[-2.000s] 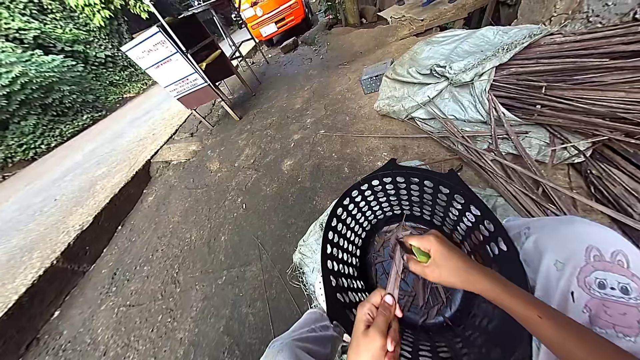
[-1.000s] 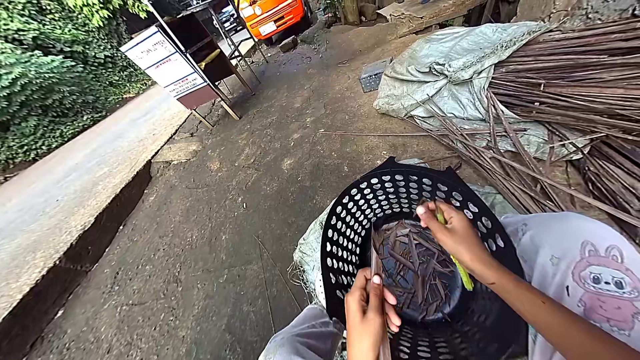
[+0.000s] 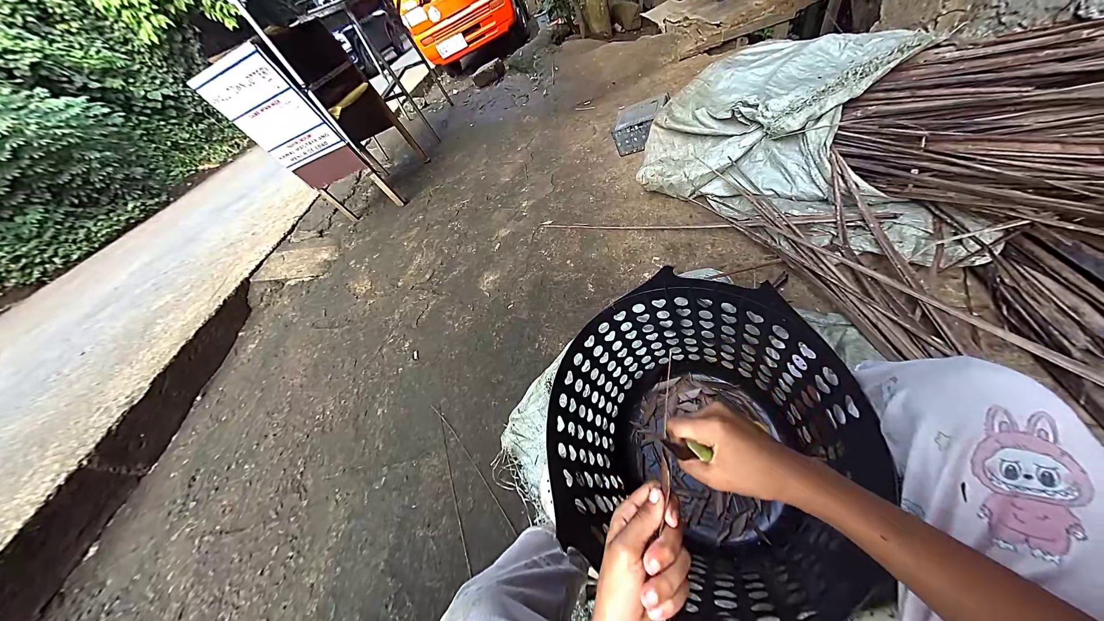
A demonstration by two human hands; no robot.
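Between my knees stands a black plastic basket (image 3: 595,345) with rows of holes, its bottom strewn with short brown leaf pieces (image 3: 733,509). My left hand (image 3: 647,552) pinches a thin dried palm leaf strip (image 3: 665,492) over the near left part of the basket. Just above and right of it, my right hand (image 3: 733,453) is closed round a green handle (image 3: 699,450) and meets the strip. The tool's working end is blurred and partly hidden by my fingers. A thin midrib of the strip points away beyond my right hand.
Long dried palm leaves (image 3: 966,129) lie at the right, partly wrapped in a pale woven sack (image 3: 742,121). A grey crate (image 3: 636,125) sits beside the sack. Further off are a sign board (image 3: 276,108) and an orange vehicle (image 3: 461,30). A road edge (image 3: 172,388) runs along the left.
My right hand has moved left and down, back to the strip, from the right side of the basket. My left hand keeps hold near the basket's near left side.
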